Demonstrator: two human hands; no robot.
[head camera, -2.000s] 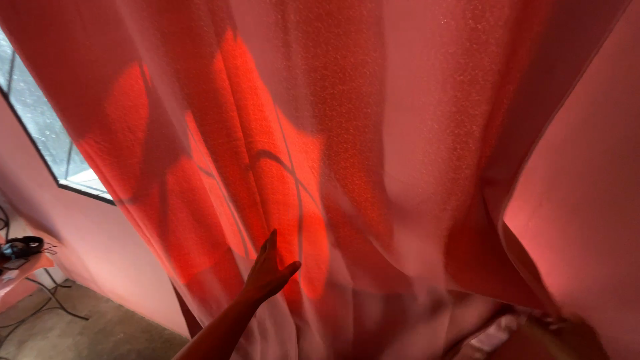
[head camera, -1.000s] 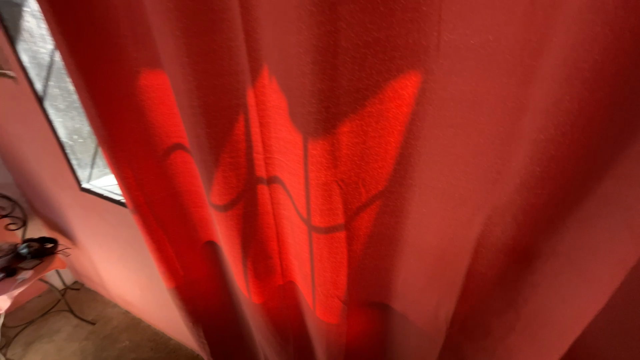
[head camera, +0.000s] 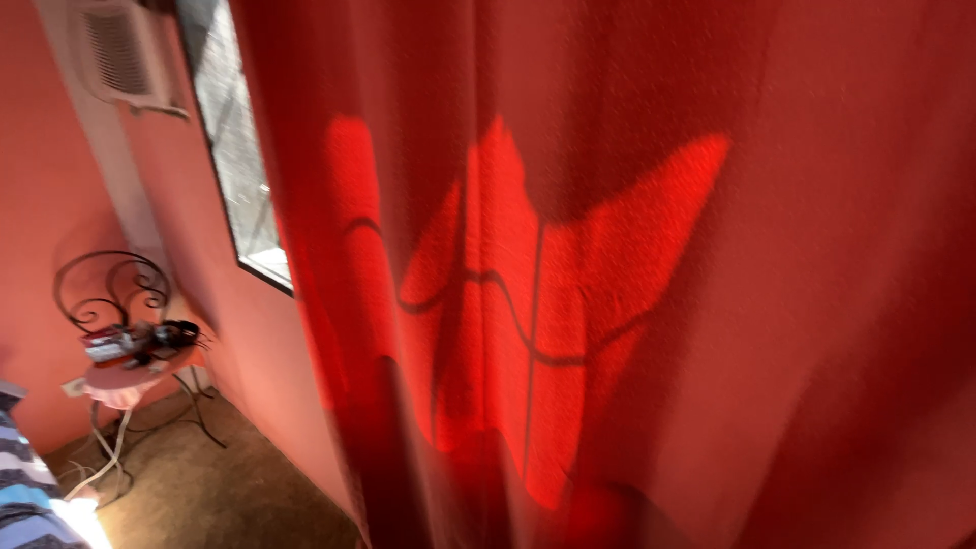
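A red fabric curtain hangs in loose vertical folds and fills the middle and right of the head view. Sunlight makes a bright red patch on it, crossed by thin straight and wavy shadow lines. Along the curtain's left edge a window with a dark frame shows partly. Neither my left hand nor my right hand is in view, so what they hold or touch cannot be seen.
A metal chair with a scrolled back stands in the left corner, with several small items on its seat. A cable runs down to the brown floor. Striped fabric lies at the lower left; a louvred appliance hangs above.
A hand that was in front of the curtain's lower part two seconds ago is out of view. The curtain's folds have shifted, and the view has turned left, showing more of the chair.
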